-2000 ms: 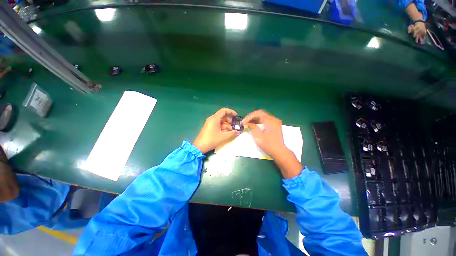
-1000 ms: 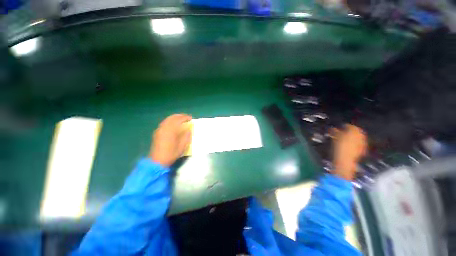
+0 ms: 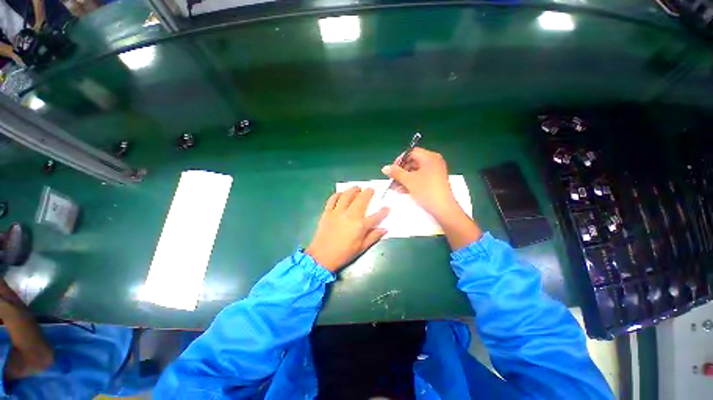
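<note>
A white label sheet (image 3: 414, 219) lies on the green bench in front of me. My left hand (image 3: 348, 228) rests flat on the sheet's left part, fingers spread, with no object seen in it. My right hand (image 3: 423, 178) holds a slim dark and silver pen-like tool (image 3: 410, 146) like a pen. Its tip points down at the sheet between my hands; whether it touches is too small to tell. I cannot tell if the tool is tweezers or a pen.
A second white sheet (image 3: 190, 239) lies left. Several small modules (image 3: 185, 141) stand beyond it, near a metal post (image 3: 70, 141) and clear packet (image 3: 58, 209). A dark flat rectangle (image 3: 514, 200) and black blister tray (image 3: 618, 258) holding modules lie right. A person's arm (image 3: 23, 332) is at lower left.
My right hand has come back from the tray to the sheet and now holds the tool. The module earlier in my left fingers is gone from them; that hand now lies spread on the sheet.
</note>
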